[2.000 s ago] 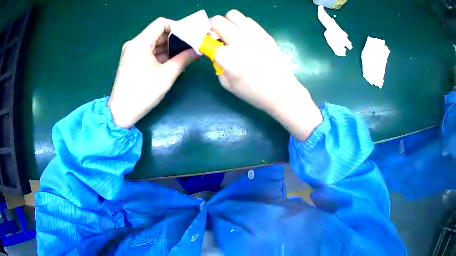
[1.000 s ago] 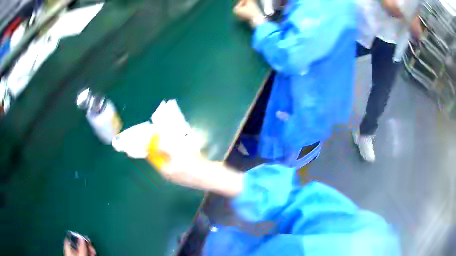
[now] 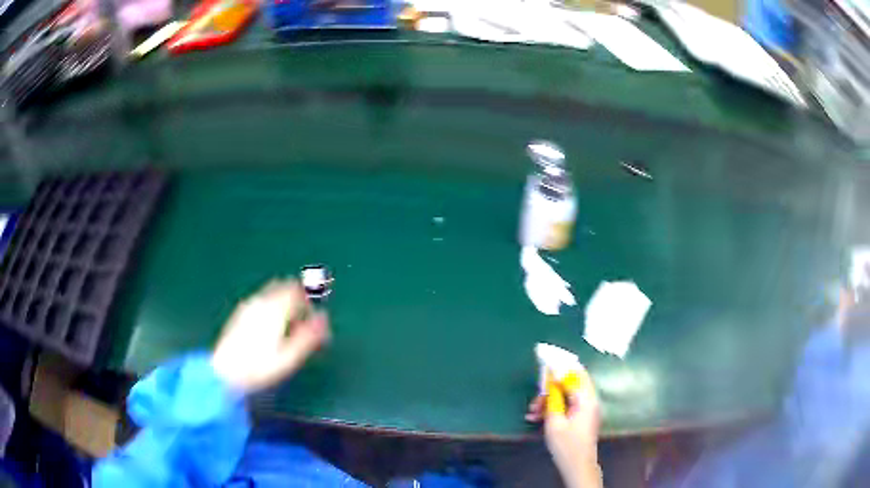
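Note:
A small dark watch head (image 3: 316,280) with a pale patch on it shows at the fingertips of my left hand (image 3: 267,334); blur hides how firmly the fingers meet it. My right hand (image 3: 569,410), with yellow-orange finger cots, holds a white wiping cloth (image 3: 555,357) near the bench's front edge. A white solvent bottle (image 3: 548,214) with a silver lid stands right of centre. A crumpled wipe (image 3: 546,283) lies just below it, and a flatter wipe (image 3: 617,317) lies to the right.
A black parts tray (image 3: 81,253) with square pockets lies at left, with a brown cardboard box (image 3: 76,410) below. A red tray (image 3: 212,23), a blue bin (image 3: 334,13) and white papers (image 3: 634,43) line the far edge. A blurred person in blue (image 3: 835,381) is at right.
The view has swung back from the right side to face the bench. My right hand is now nearer the front edge, apart from the loose wipes and bottle. My left hand shows more fully.

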